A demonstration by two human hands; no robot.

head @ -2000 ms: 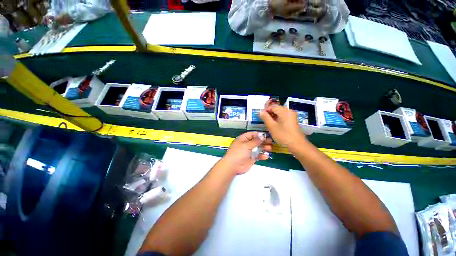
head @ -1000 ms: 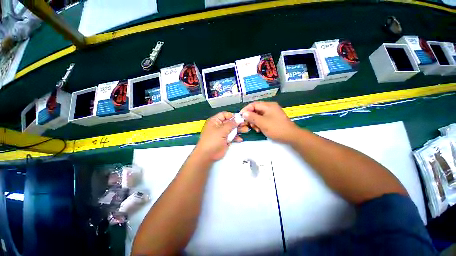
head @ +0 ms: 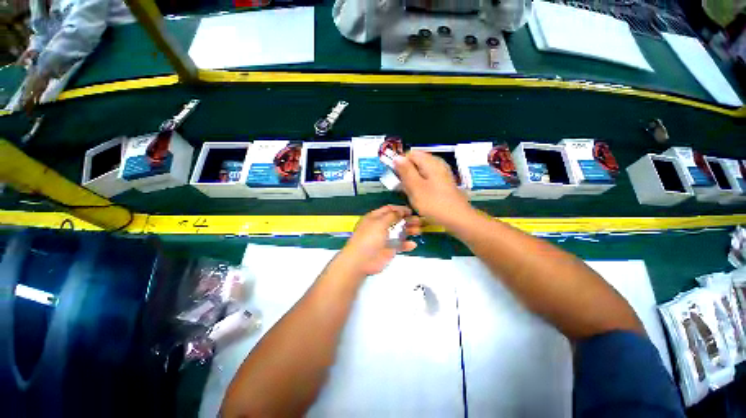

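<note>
My left hand (head: 378,239), bare, holds a small silvery-white accessory (head: 397,233) in its fingertips just inside the belt's yellow rail. My right hand (head: 429,184), bare, is over the row of boxes and pinches a small white piece (head: 392,157) beside a box lid (head: 370,153). It partly hides an open box base behind it. Another open box base (head: 329,169) stands left of that lid. A small silvery part (head: 429,299) lies on the white work sheet (head: 384,351) below my hands.
More boxes with lids (head: 276,169) and smartwatches (head: 330,119) stand or lie along the green belt. Bagged accessories (head: 214,314) and a dark blue bin (head: 78,310) are at left; bagged straps (head: 703,333) at right. People in pale coats sit opposite.
My right hand has moved apart from my left, forward over the boxes with a white piece. My left hand still holds a small part. The view has tilted up, and the boxes have shifted right.
</note>
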